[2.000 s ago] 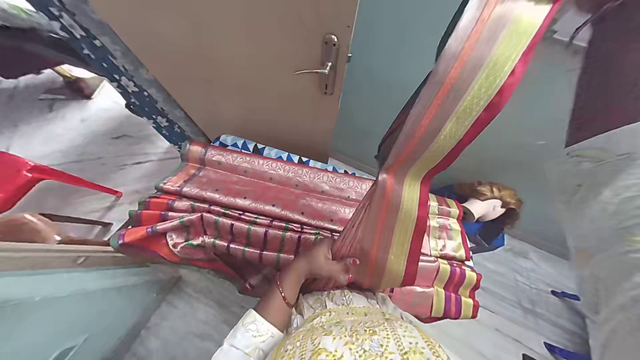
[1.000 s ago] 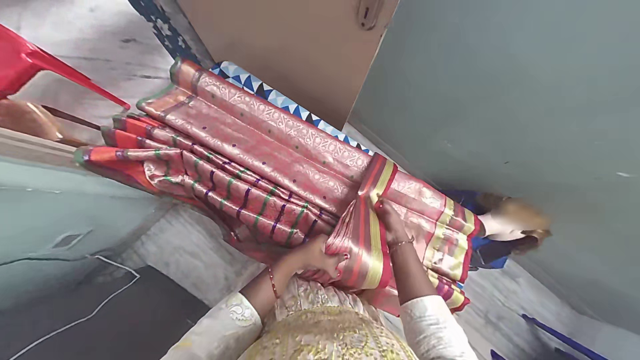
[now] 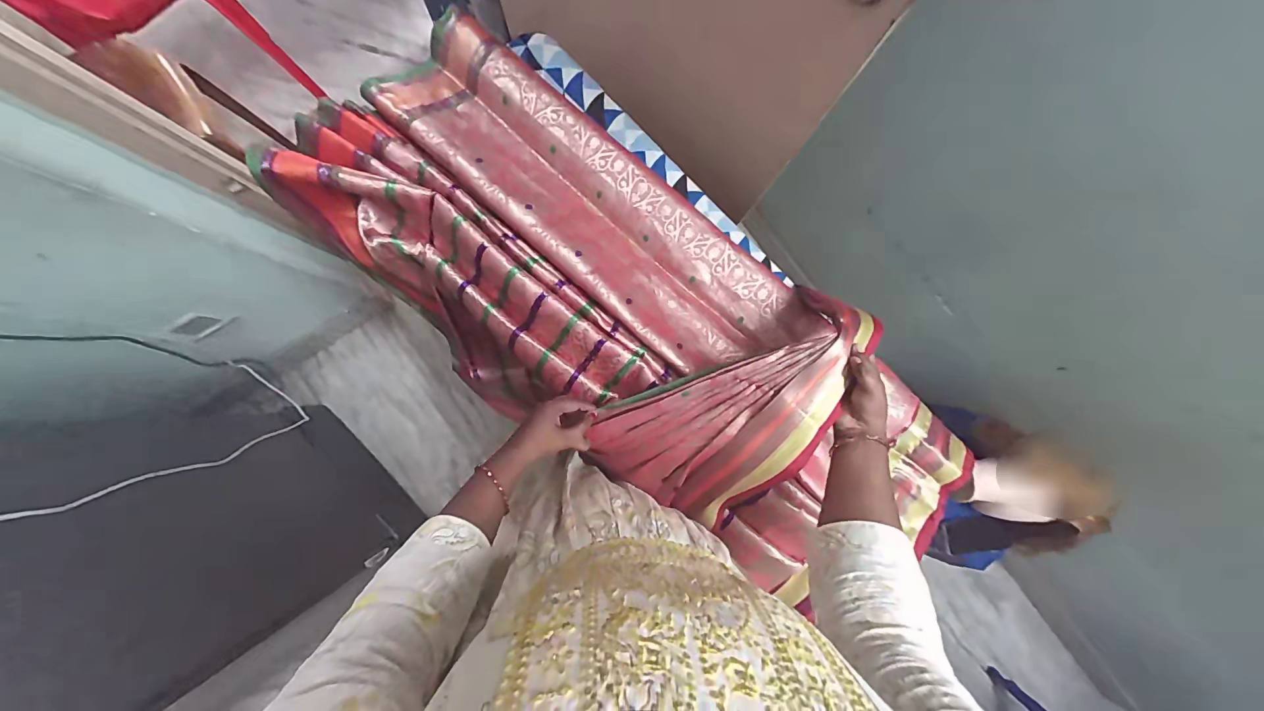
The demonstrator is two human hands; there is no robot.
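A pink and red silk sari (image 3: 632,267) with a woven metallic border lies spread in long folds, its near part gathered between my hands. My left hand (image 3: 561,427) pinches the green-edged side of the cloth at its fingertips. On the right, my right hand (image 3: 862,395) grips the bunched edge by the yellow and red stripes. Creases fan out from that hand toward the left one. Purple and green bands cross the folds at the left. Part of the right hand's fingers is hidden by the cloth.
Blue and white triangle-patterned fabric (image 3: 632,133) shows behind the sari. A brown door (image 3: 691,89) and a wall (image 3: 1047,217) stand beyond. A doll-like head with brown hair (image 3: 1057,494) is at the right, blurred. A cable (image 3: 168,474) hangs over a dark surface (image 3: 178,553) at left; red plastic furniture (image 3: 262,44) is upper left.
Two seconds ago a striped length of the sari rose high on the right; now it is down. The hands have moved apart with the cloth fanned between them. The view has turned.
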